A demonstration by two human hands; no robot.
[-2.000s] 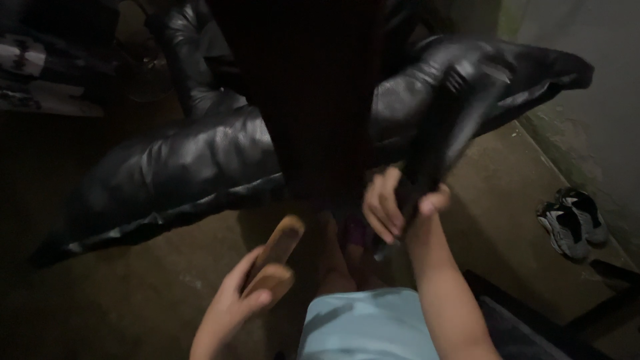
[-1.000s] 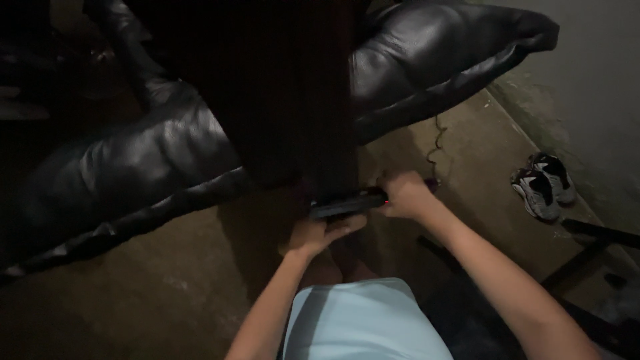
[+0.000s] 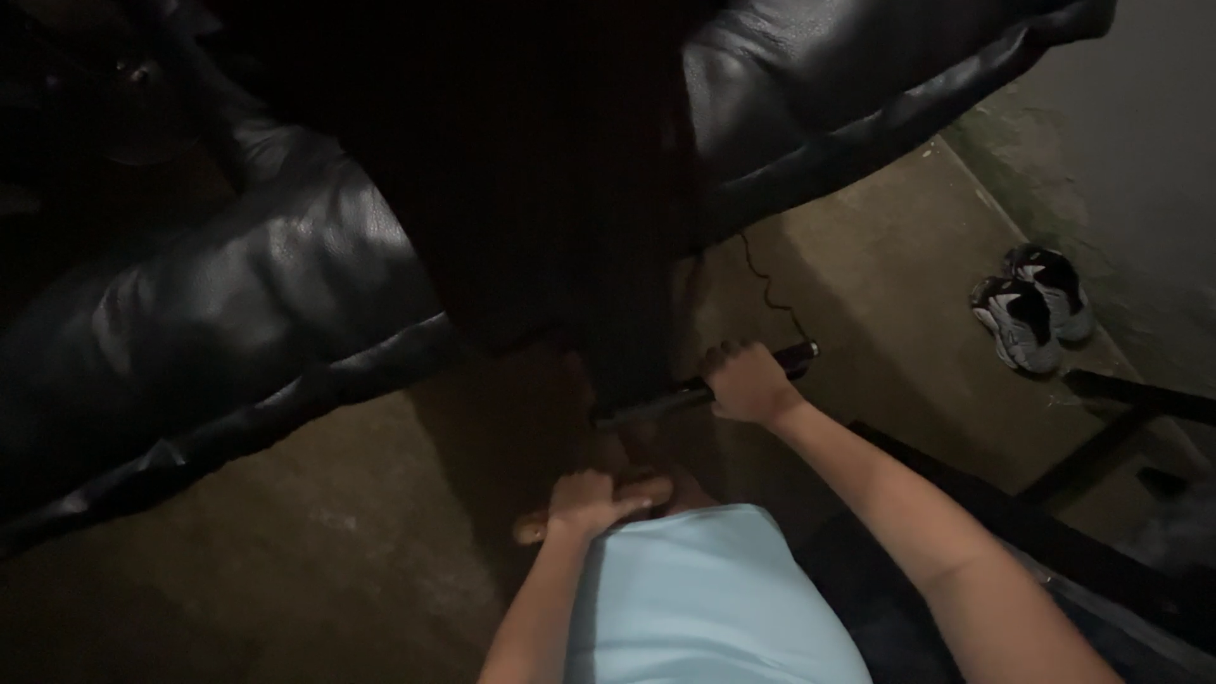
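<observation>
My right hand [image 3: 750,382] grips a black hair straightener [image 3: 655,407], held nearly level, with a coiled cord [image 3: 765,285] running up from its right end. The tool's left part lies across the lower end of a long, very dark hanging mass [image 3: 570,190], which looks like hair; the dimness hides its detail. Lower and to the left, my left hand [image 3: 581,505] is closed around a brown wooden-looking tool [image 3: 530,527], perhaps a brush. One end of it sticks out on each side of the hand, just above the light blue cloth [image 3: 703,589] on my lap.
Black leather padded furniture [image 3: 313,256] spans the view behind the dark mass. A pair of black and white shoes [image 3: 1031,309] sits on the brown floor [image 3: 380,494] near the grey wall [image 3: 1140,142]. Dark bars of a frame [image 3: 1130,394] stand at the lower right.
My left hand, near the straightener a second ago, is now lower and apart from it. The straightener, steeply tilted two seconds ago, now lies nearly level at the dark mass's lower end.
</observation>
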